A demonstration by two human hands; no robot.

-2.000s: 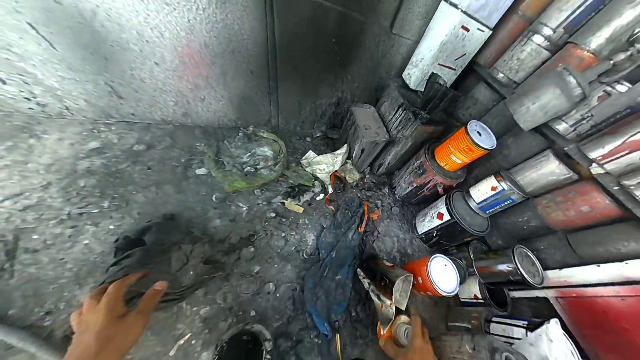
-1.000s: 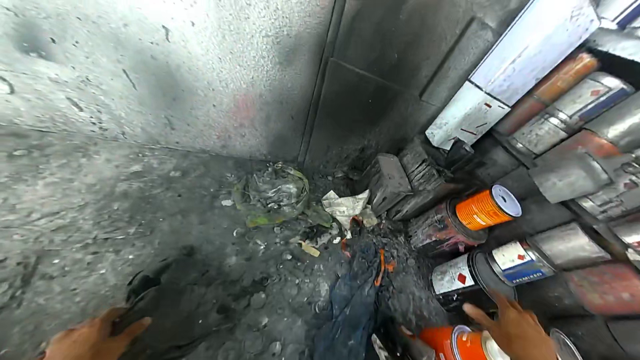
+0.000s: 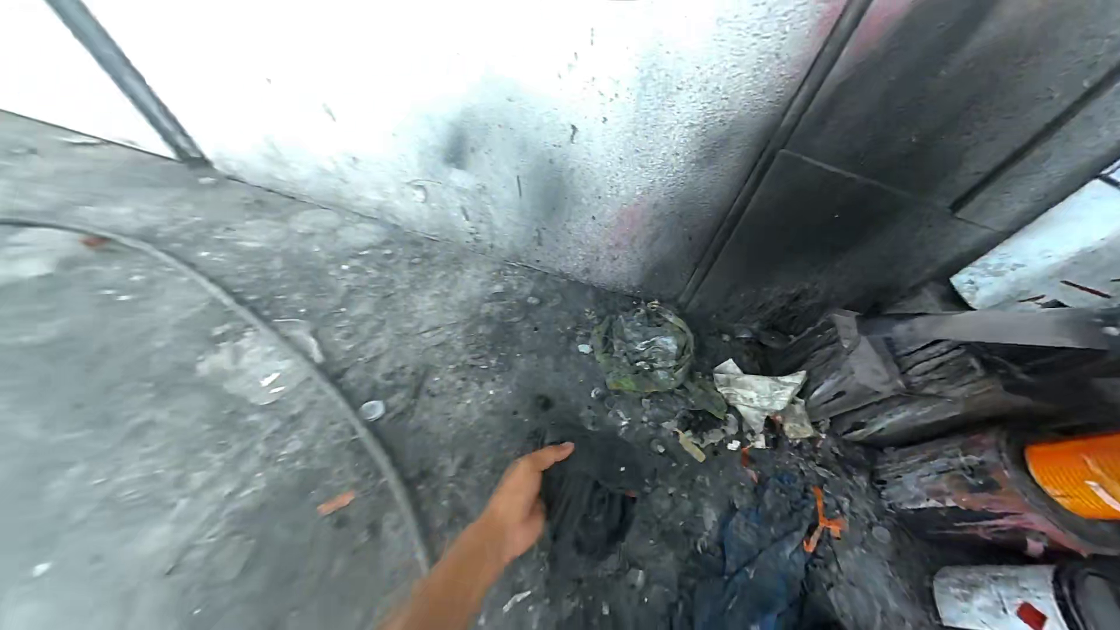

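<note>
My left hand [image 3: 522, 499] reaches over the dirty grey floor at the lower middle. Its thumb and palm lie against a crumpled black cloth [image 3: 595, 494], and its other fingers are hidden by the cloth, so I cannot tell how firmly it grips. My right hand is out of the frame. Right of the cloth lies a dark blue cloth or plastic sheet [image 3: 757, 551] with an orange strip [image 3: 821, 522] beside it. Beyond the black cloth, a greenish ring of crumpled clear plastic [image 3: 647, 348] sits near the wall, next to a crumpled pale paper or rag [image 3: 759, 395].
A grey hose or cable [image 3: 337, 394] curves across the floor at left. A paint-marked wall [image 3: 542, 157] stands ahead. At right are blackened blocks [image 3: 910, 376], an orange can [image 3: 1081, 472] and a white can [image 3: 997, 595] on its side.
The view has swung left. My right hand, earlier near the cans at right, has gone out of frame. My left hand is now against the black cloth.
</note>
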